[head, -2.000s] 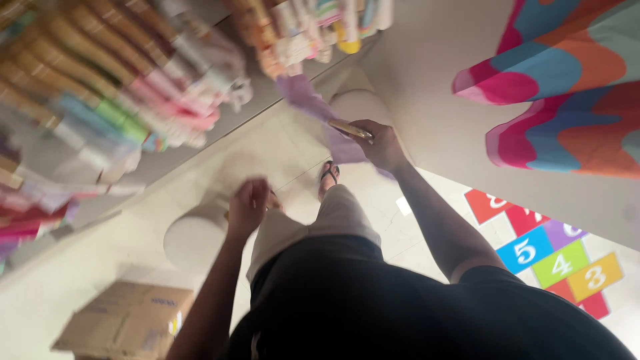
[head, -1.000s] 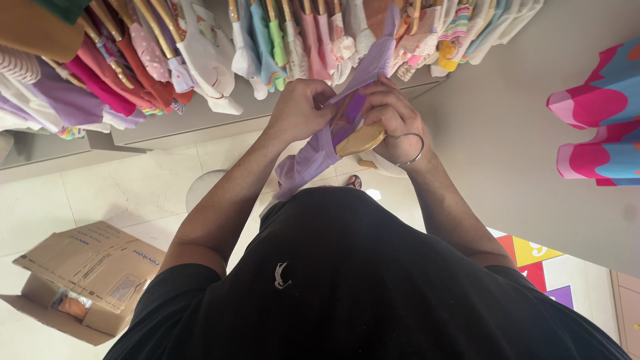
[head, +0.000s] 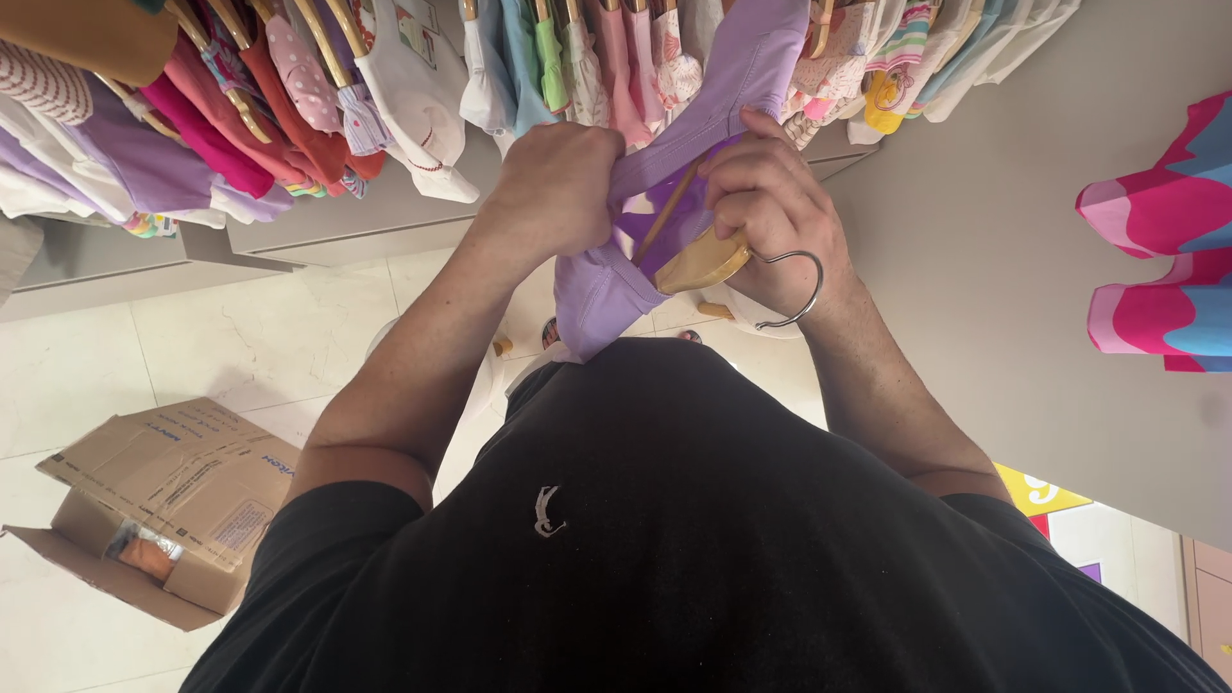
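Observation:
A lilac garment (head: pixel 602 298) is stretched between my two hands, with a brighter purple inside showing at its opening. My left hand (head: pixel 568 188) is closed on the garment's edge, its fingertips hidden by the cloth. Opposite it, my right hand (head: pixel 775 207) grips the garment's other edge and a wooden clothes hanger (head: pixel 707 262). The hanger's metal hook points down beside my right wrist, and its thin bar runs into the garment's opening. Part of the hanger is hidden inside the cloth.
Small clothes (head: pixel 414 106) on wooden hangers line the rack ahead. An opened cardboard box (head: pixel 183 481) lies on the tiled floor at lower left. Wavy-edged pink and blue fabric (head: pixel 1155 221) juts from the right. Coloured number tiles (head: pixel 1039 489) show at lower right.
Two seconds ago my left hand was low and apart from the garment; now it holds it up in front of me with my right hand. Since one second ago the garment's opening has spread wider.

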